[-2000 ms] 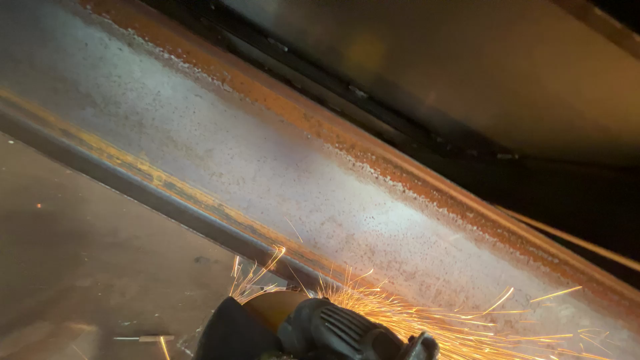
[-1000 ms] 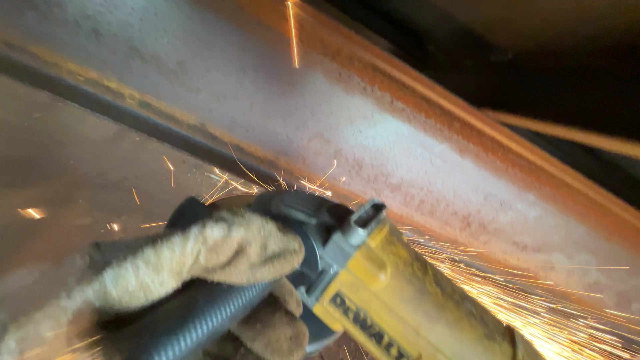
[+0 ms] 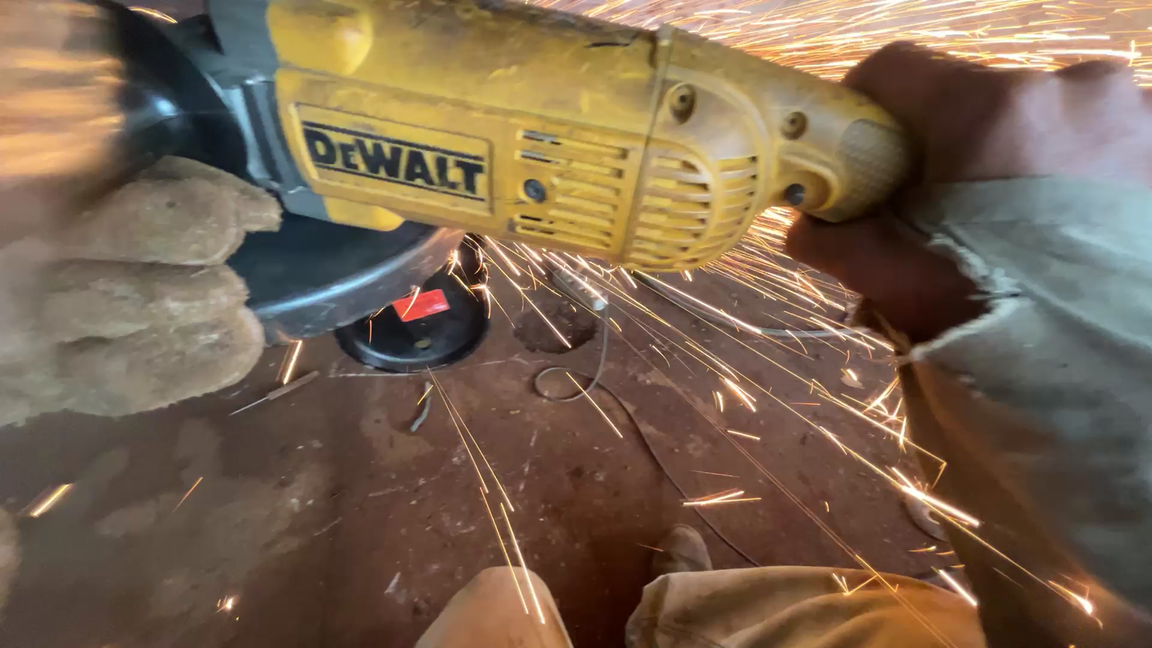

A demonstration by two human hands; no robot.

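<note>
A yellow and black DeWalt angle grinder (image 3: pixel 576 135) spans the upper part of the head view, throwing sparks. My left hand (image 3: pixel 153 297), in a worn work glove, is closed at its head end on the left, beside the dark wheel guard (image 3: pixel 342 288); the handle under it is mostly hidden. My right hand (image 3: pixel 954 171), in a dark reddish glove with a grey cuff, wraps the rear end of the grinder body. The wheel's contact with any metal is out of sight.
Below lies a brown, stained floor (image 3: pixel 468 504). On it are a round black disc with a red label (image 3: pixel 423 346), thin cable (image 3: pixel 648 441) and a thin rod (image 3: pixel 279 393). My knees (image 3: pixel 810 612) and a boot (image 3: pixel 682 549) show at the bottom. Sparks stream right and downward.
The view has swung down from the rusty steel beam to the grinder and floor. Both gloved hands on the grinder are in sight, where earlier only the left one showed.
</note>
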